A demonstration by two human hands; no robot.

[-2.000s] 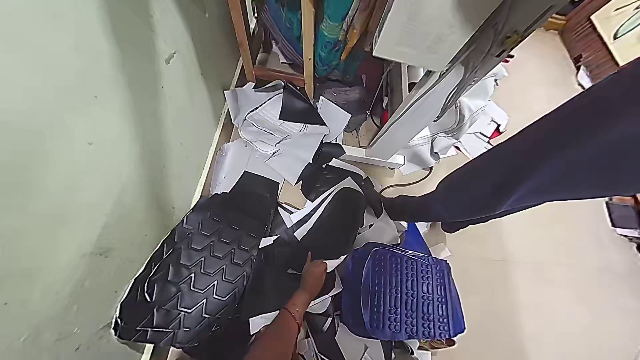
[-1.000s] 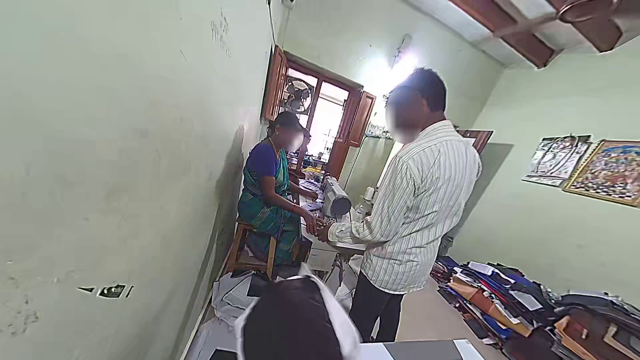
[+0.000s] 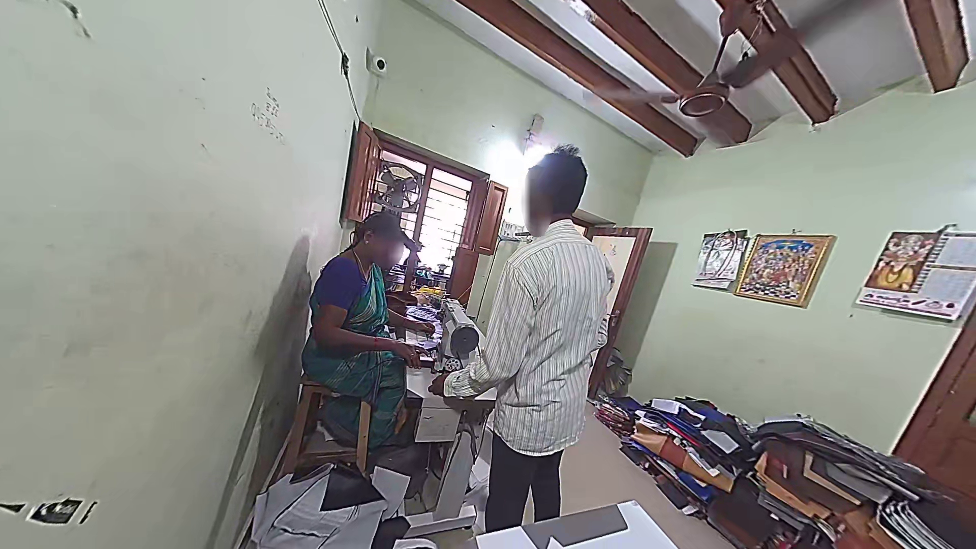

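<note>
Neither of my hands shows in the view now. At the bottom centre, a grey and white sheet (image 3: pixel 587 528) lies nearest to me. White and black material scraps (image 3: pixel 316 507) are heaped at the lower left, beside a wooden stool (image 3: pixel 301 427). On the stool a person in a green sari (image 3: pixel 358 328) sits at a sewing machine (image 3: pixel 460 335), both hands near its bed. Another person in a striped shirt (image 3: pixel 549 335) stands at the machine table (image 3: pixel 438 415) with one hand at its edge.
Stacks of folded sheet material (image 3: pixel 709 450) lie along the right wall. A pale wall (image 3: pixel 152 267) runs close on the left. A ceiling fan (image 3: pixel 703 101) hangs above, and a wooden door (image 3: pixel 621 290) stands beyond the standing person.
The view has swung up from the scrap heap to the room. A hand reached into the scraps two seconds ago; it is out of view now. The dark and white piece low in front has dropped away.
</note>
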